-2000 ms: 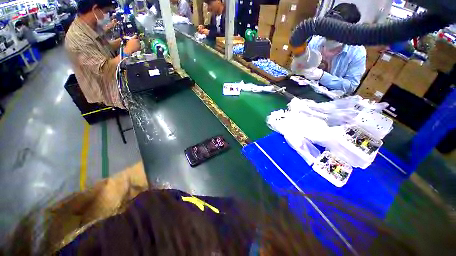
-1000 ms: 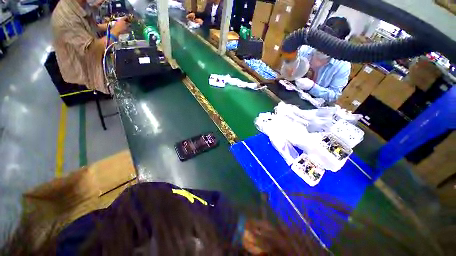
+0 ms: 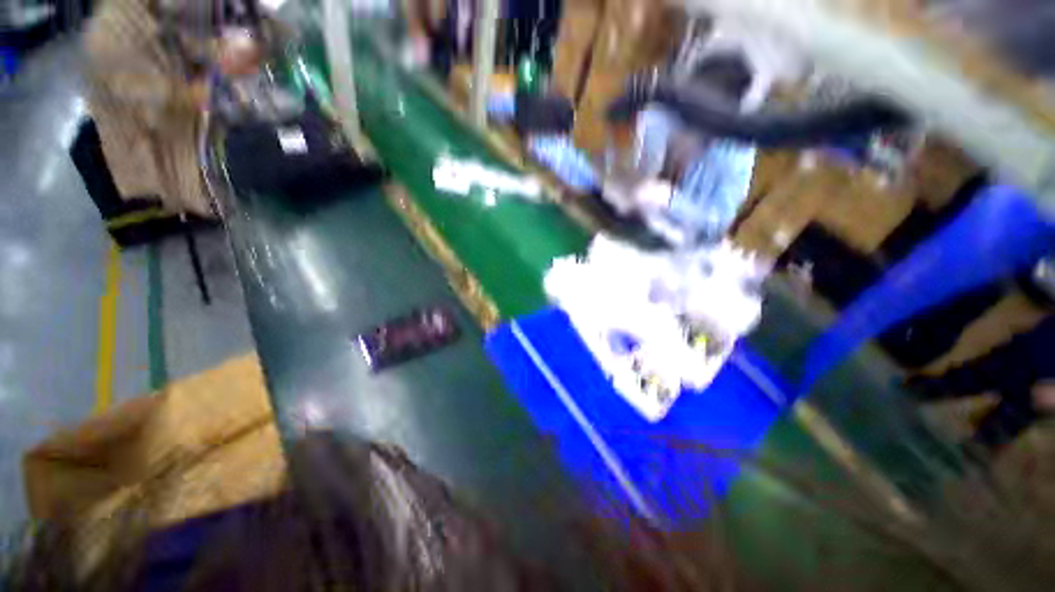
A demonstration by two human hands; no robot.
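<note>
The picture is blurred. A heap of white units and pale bagged cords point(image 3: 648, 289) lies on the blue sheet point(image 3: 561, 405), right of the middle. Open shells at its near edge show small dark and yellow parts. Another white unit with a pale tail point(image 3: 480, 180) lies apart on the green conveyor point(image 3: 407, 145). A black smartphone point(image 3: 408, 337) lies on the dark green bench left of the sheet. Neither my left hand nor my right hand can be made out. Dark, streaky hair or clothing covers the bottom edge.
A worn cream rail point(image 3: 445, 257) runs between bench and conveyor. A brown carton point(image 3: 156, 445) stands at lower left. A black case point(image 3: 295, 168) is farther along the bench. A blue panel point(image 3: 926, 272) rises at right. People sit at left and across the belt, below a dark hose point(image 3: 787, 119).
The view has shifted, so phone, heap and sheet appear farther left, and it is more blurred. The skin-toned patch and blue band at the bottom edge are no longer discernible.
</note>
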